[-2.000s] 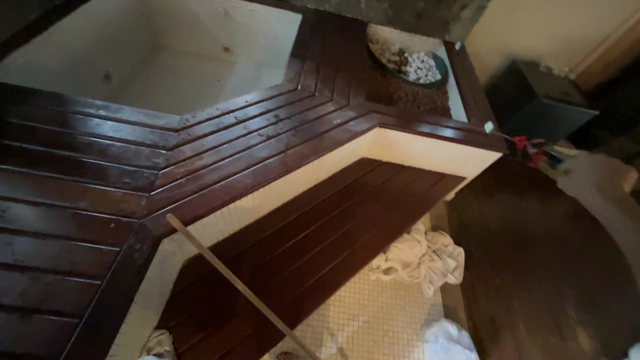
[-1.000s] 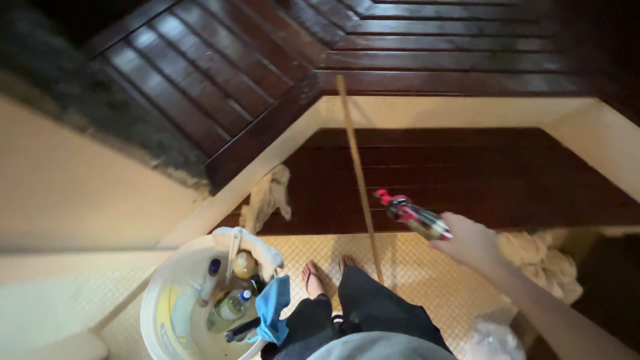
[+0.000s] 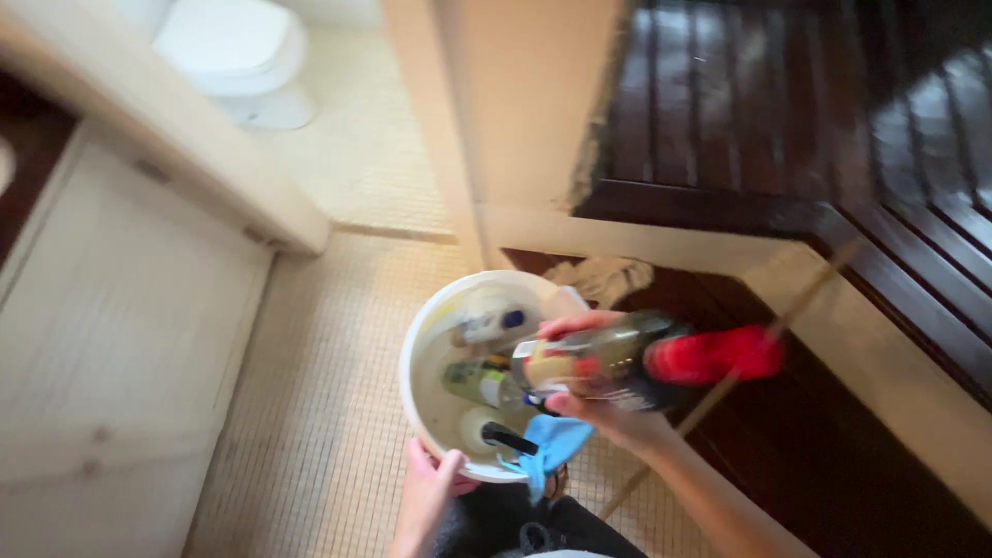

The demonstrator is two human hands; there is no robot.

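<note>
My right hand [image 3: 612, 411] is closed around a clear bottle [image 3: 589, 360] with a red cap or nozzle, tilted sideways over the right side of a white plastic bucket [image 3: 412, 364]. The bottle is blurred by motion. With my left hand [image 3: 434, 473] I grip the bucket's near left rim. Inside lie a greenish clear bottle [image 3: 480, 384], a white bottle with a dark blue cap [image 3: 488, 322] and a black-handled item [image 3: 508, 438]. A light blue cloth [image 3: 554, 449] hangs over the near right rim.
A wooden stick [image 3: 709, 399] leans from the tiled floor [image 3: 310, 372] onto the dark slatted wood deck [image 3: 721, 205]. A beige cloth [image 3: 608, 279] lies on the low wooden step. A white toilet [image 3: 232, 46] stands beyond a doorway, with a pale cabinet [image 3: 132, 325] at left.
The view has swung left toward the bucket. My right hand has brought the bottle from above the wooden step to the bucket. My left hand, unseen earlier, is now on the rim.
</note>
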